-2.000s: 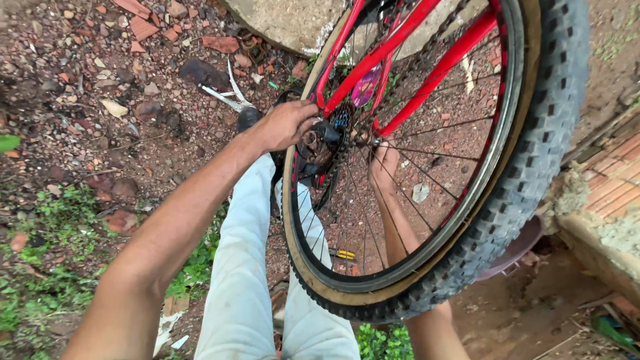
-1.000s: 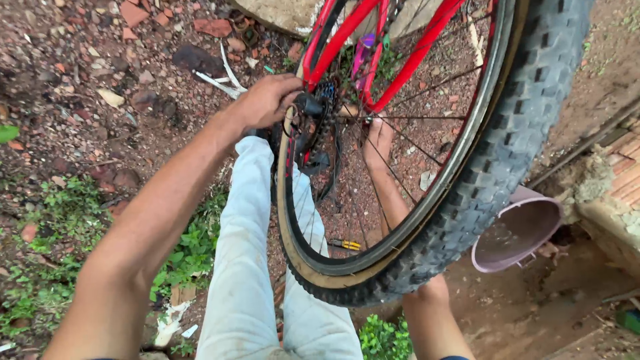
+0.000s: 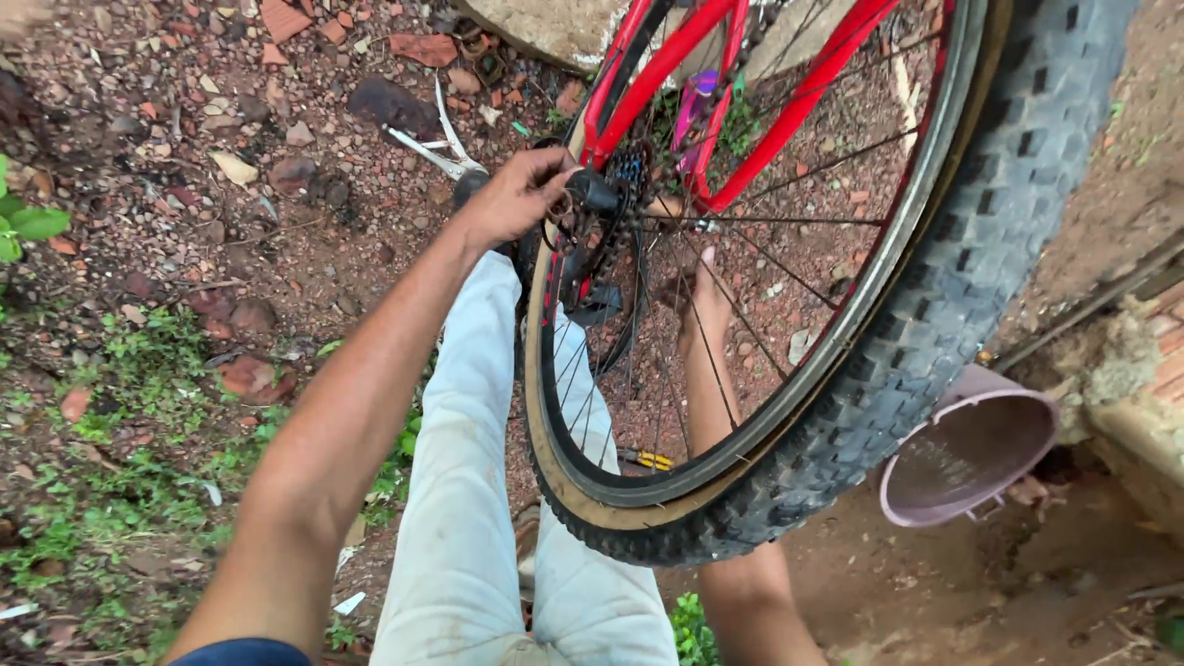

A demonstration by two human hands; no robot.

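Observation:
A bicycle wheel with a knobby tire (image 3: 1027, 176) stands tilted across the view, its hub between the rear stays of a red bicycle frame (image 3: 800, 97). My left hand (image 3: 523, 199) has its fingers and thumb at a black rear derailleur part (image 3: 592, 192), beside the sprockets (image 3: 634, 180). Beyond the spokes, my right hand (image 3: 706, 301) is at the hub axle end (image 3: 705, 224), a finger near it; the spokes partly hide this hand, and its grip is unclear. A black cable or chain loop hangs below the hub.
Silvery long-handled pliers or a similar tool (image 3: 446, 153) lie on the gravel at upper left. A yellow-handled tool (image 3: 647, 458) lies behind the wheel. A mauve plastic bucket (image 3: 971, 444) lies tipped at right, near a brick edge (image 3: 1147, 370). A concrete slab (image 3: 546, 28) is at the top.
The wheel and frame have shifted to the right in view, and more of the bucket shows than two seconds ago. My left hand stays by the derailleur, my right by the axle.

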